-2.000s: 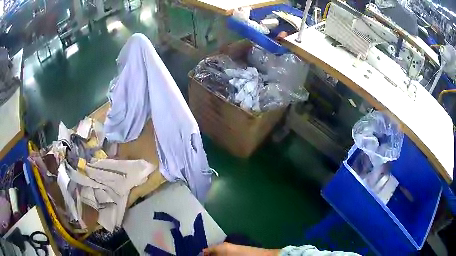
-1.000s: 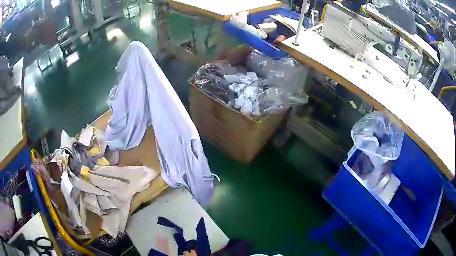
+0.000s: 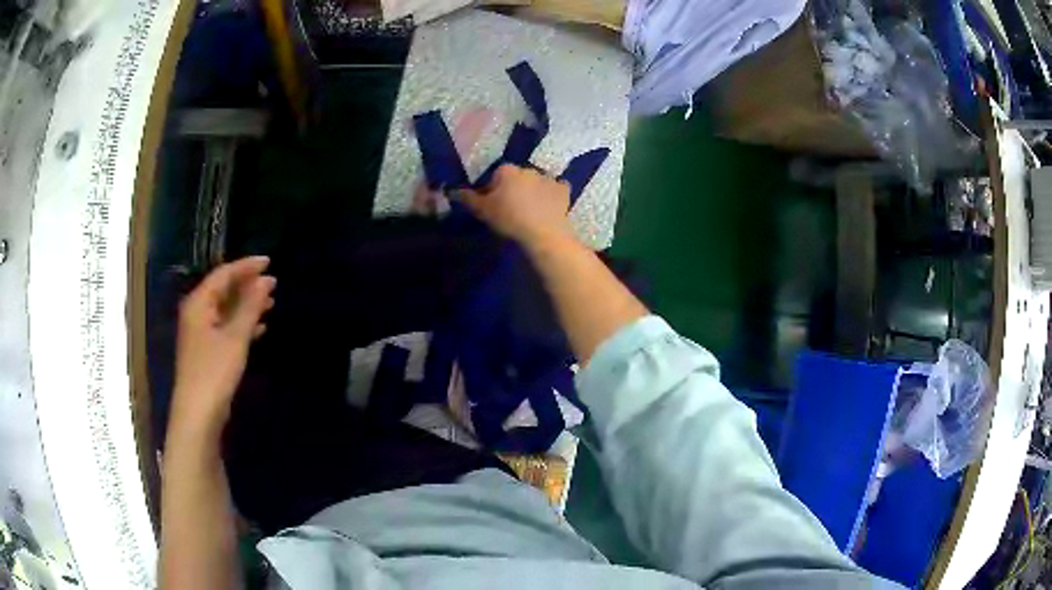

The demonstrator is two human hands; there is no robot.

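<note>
Navy fabric strips lie crossed on a pale board. My right hand is over them, its fingertips closed on a strip near the board's near edge. More navy strips lie heaped nearer my body, over the dark cloth on my lap and a pale surface. My left hand is raised over the dark cloth at left, empty, with its fingers loosely bent. A small pinkish piece lies among the strips on the board.
A white table with a printed ruler runs down the left. Pale lilac cloth hangs beyond the board. A box with plastic-wrapped items is at upper right, and a blue bin at lower right.
The view has swung down and to the left, bringing in my lap, the heaped strips, the ruler edge and both arms. My right hand now shows fully over the strips.
</note>
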